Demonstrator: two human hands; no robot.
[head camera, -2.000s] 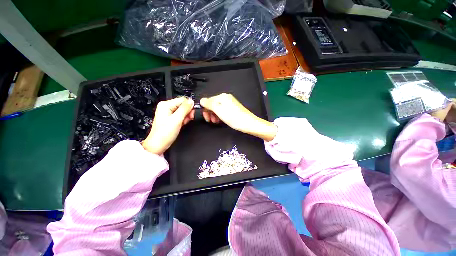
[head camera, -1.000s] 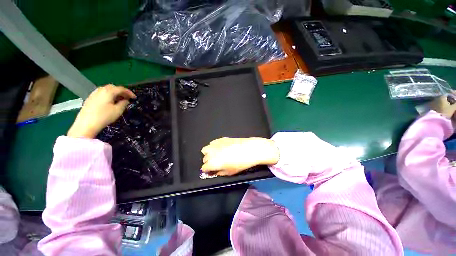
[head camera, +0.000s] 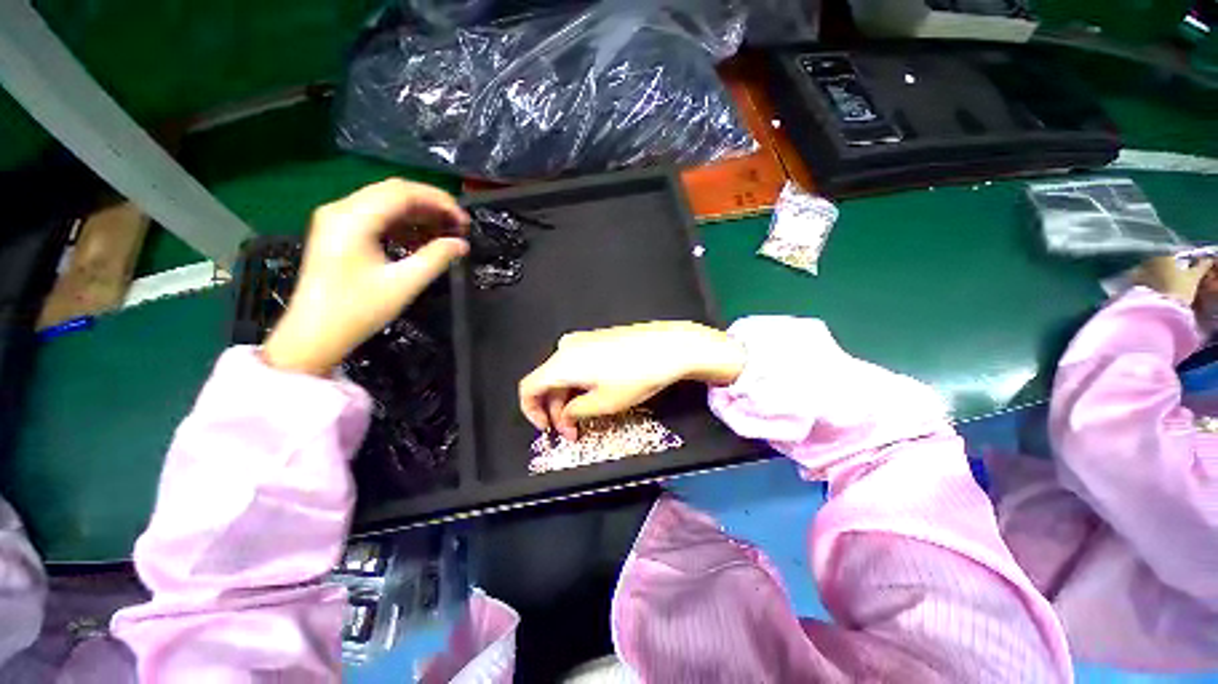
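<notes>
My left hand (head camera: 367, 274) is over the left compartment of the black divided tray (head camera: 588, 287), thumb and fingers curved near the divider; whether it holds a part cannot be told. Glossy black plastic parts (head camera: 408, 388) fill that compartment, partly hidden by my hand and sleeve. A small group of black parts (head camera: 497, 247) lies in the right compartment's far left corner. My right hand (head camera: 608, 374) is at the pale pile of tiny inserts (head camera: 608, 442) at the near end, fingertips down at its left edge; any insert between them is too small to tell.
A large clear bag of black parts (head camera: 548, 100) lies behind the tray, by an orange-brown board (head camera: 735, 183). A small zip bag (head camera: 800, 230) and a black case (head camera: 948, 120) are to the right. A neighbour's hand (head camera: 1175, 278) is at a clear gridded sheet (head camera: 1098, 217).
My two hands have parted from over the tray's middle. My left hand went to the far left, then moved right towards the divider. My right hand went down to the pale pile and has lifted slightly.
</notes>
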